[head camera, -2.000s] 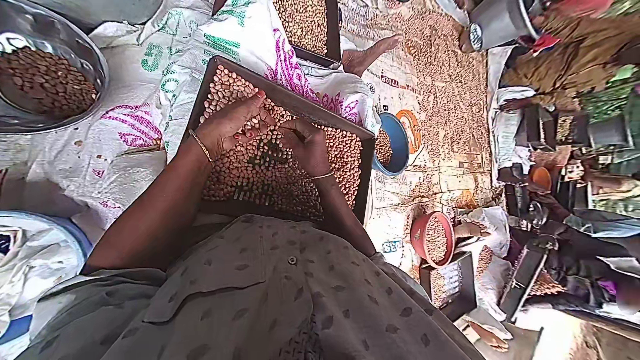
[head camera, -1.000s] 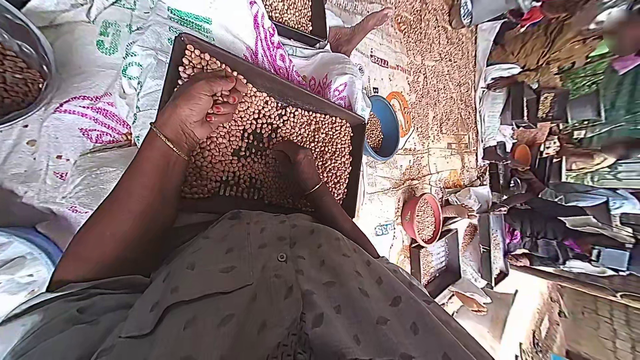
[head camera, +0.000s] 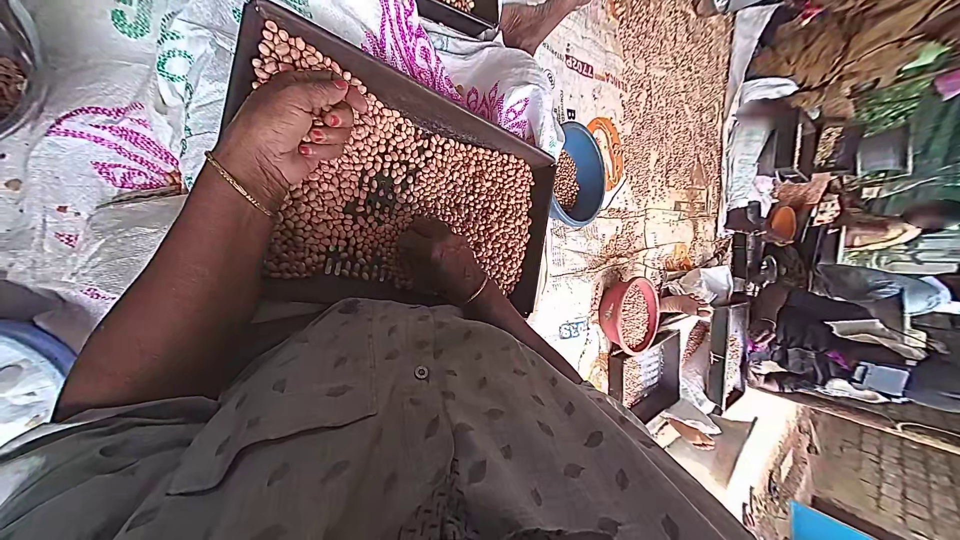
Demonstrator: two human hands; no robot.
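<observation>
A dark rectangular tray (head camera: pixel 401 86) lies in front of my body, spread with pinkish shelled nuts or beans (head camera: pixel 480 180). Over its left part is my left hand (head camera: pixel 304 124), palm turned up and fingers curled in; whether anything is inside them cannot be told. My right hand (head camera: pixel 439 251) rests low among the nuts near the tray's close edge, its fingers shaded and partly hidden. Slots in the tray's dark bottom show between the nuts near that hand.
Printed white woven sacks (head camera: pixel 97 161) lie left of and beyond the tray. To the right are a blue bowl (head camera: pixel 589 172) and a red bowl (head camera: pixel 609 311), both with nuts, on a sheet strewn with nuts. A bare foot (head camera: pixel 529 26) is beyond the tray; people sit farther right.
My left hand has moved from the middle of the tray toward its left side, and its fingers have curled. My right hand has come down toward the tray's near edge.
</observation>
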